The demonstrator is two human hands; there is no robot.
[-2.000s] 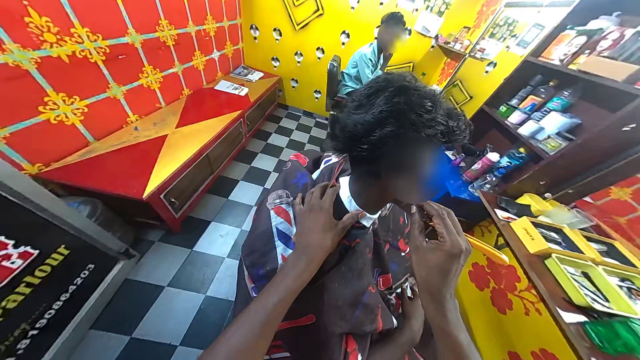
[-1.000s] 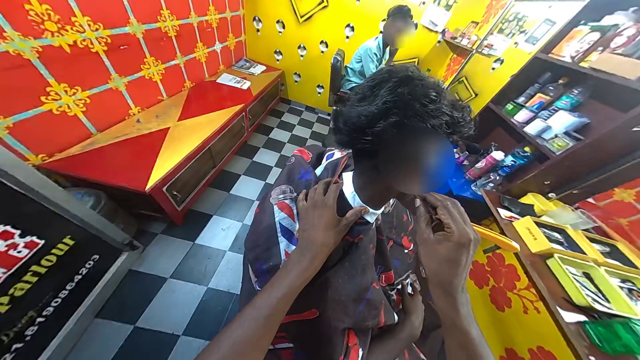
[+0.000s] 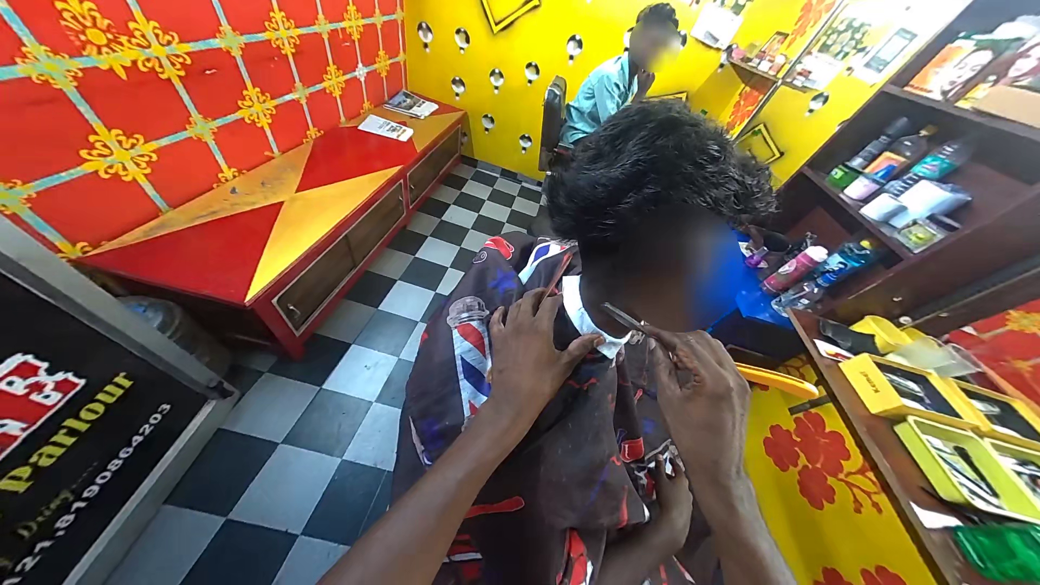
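Observation:
A seated person with thick dark hair [image 3: 658,166] wears a dark patterned barber's cape [image 3: 520,487] and a white neck strip [image 3: 581,313]. My left hand [image 3: 532,349] rests on the cape at the shoulder, its thumb at the strip and its fingers spread. In my right hand [image 3: 703,386], a straight razor [image 3: 624,315] is held with its slim metal end near the jaw and neck. An orange-yellow handle or comb [image 3: 776,379] shows just beyond the right hand; whether it belongs to the held tool cannot be told. The seated person's hand [image 3: 670,504] lies below, at the cape.
Right of the chair, a wooden counter [image 3: 865,443] holds yellow tool trays [image 3: 946,467]. Bottles [image 3: 841,262] stand behind, beneath a dark shelf unit [image 3: 861,215]. A red-and-yellow bench [image 3: 325,211] lines the left wall. Another person [image 3: 605,93] sits at the back.
The right hand has turned and shifted slightly down from the jaw, and the slim metal tool now shows plainly. The left hand stays at the shoulder.

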